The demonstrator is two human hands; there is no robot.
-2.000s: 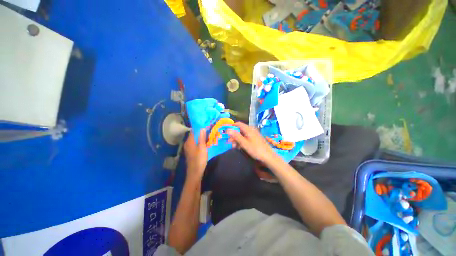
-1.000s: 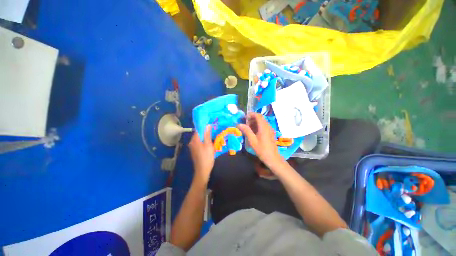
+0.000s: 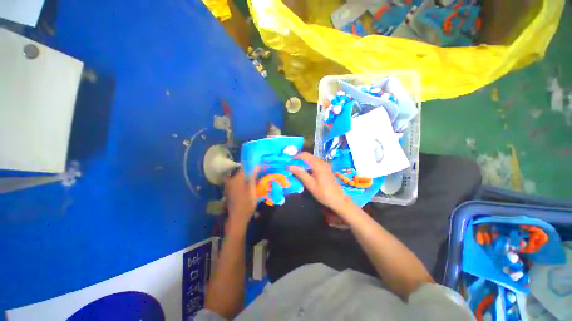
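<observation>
A bright blue toy skin [image 3: 270, 157] with an orange curved shape and a white bobble is held in front of the blue machine. My left hand [image 3: 241, 194] grips its lower left edge. My right hand [image 3: 317, 178] holds its right side with the fingers. The skin's left edge is at the tip of the stuffing nozzle, close to the white nozzle flange [image 3: 218, 164]. The skin hides most of the nozzle, and I cannot tell how far it is over it.
The white basket [image 3: 412, 182] of skins is on the lap to the right. A blue tote [image 3: 456, 241] of skins stands at lower right. The yellow liner bag [image 3: 376, 59] over a carton is at the top. The blue stuffing machine [image 3: 144, 207] fills the left.
From one second ago, the skin has moved left to the nozzle, which it now mostly covers. My left hand has moved left with it, and my right hand is now on the skin's right side.
</observation>
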